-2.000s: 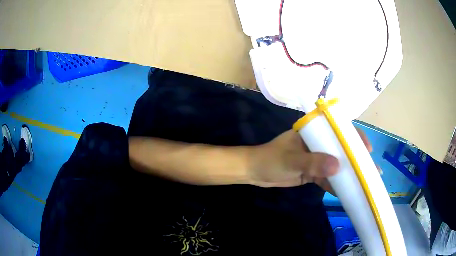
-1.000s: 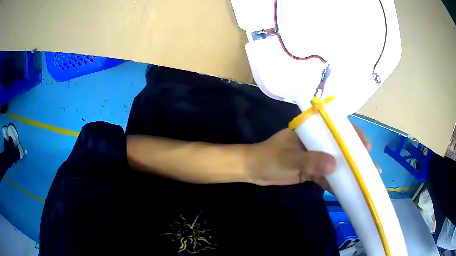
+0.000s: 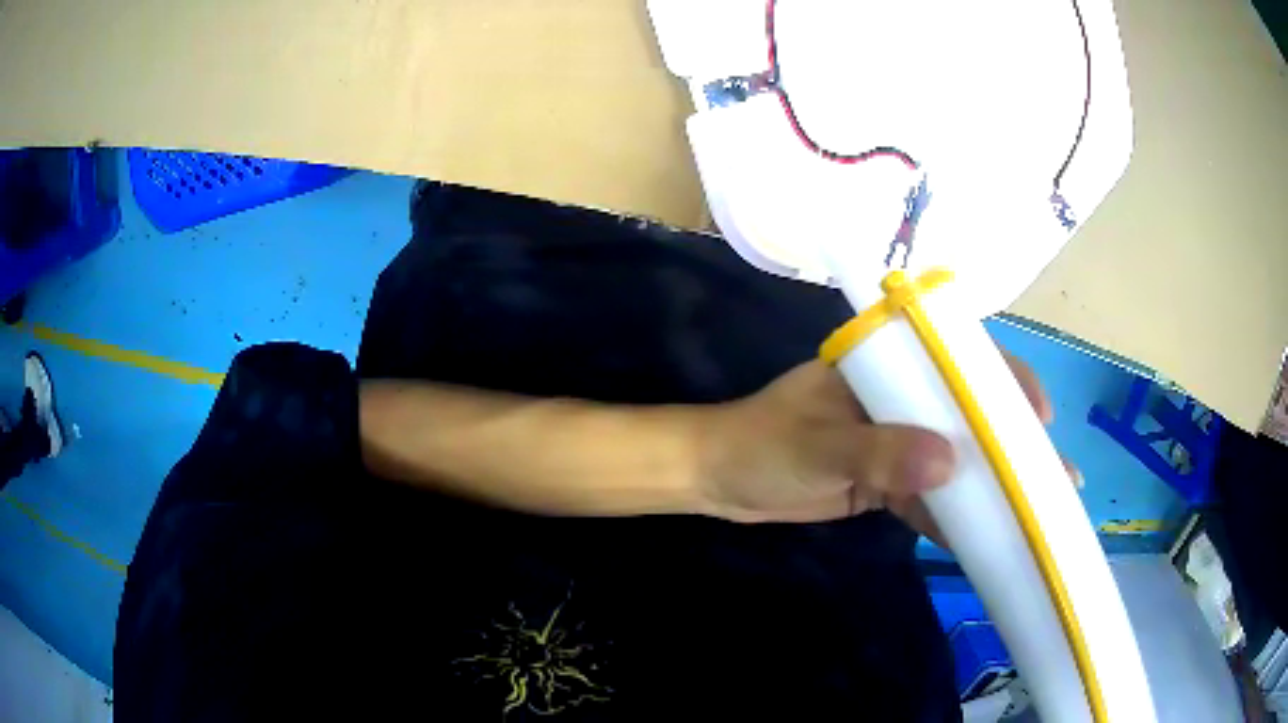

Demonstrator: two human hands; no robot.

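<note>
My left hand [image 3: 876,459] is wrapped around the white sealant cartridge [image 3: 975,523], which sits in the yellow frame of the caulking gun [image 3: 1006,487]. The gun's rear end is cut off by the bottom edge. The nozzle end points at the near strip [image 3: 911,219] on the white panel [image 3: 989,99]; the white-on-white makes the tip hard to see. Red and black lead wires [image 3: 833,153] curve over the panel to this strip and to another at its left edge. The panel's far side is out of the picture. My right hand is not visible.
The tan cardboard bench cover [image 3: 537,99] lies under the panel. Below the bench are a blue basket [image 3: 212,184] at left and a blue stool [image 3: 1158,438] at right. A person's foot [image 3: 43,403] stands on the blue floor at far left. Dark clothing shows at far right.
The panel has shifted slightly up and left in the picture. The gun front has moved slightly the same way. My left hand keeps its hold. The person's feet at far left have moved.
</note>
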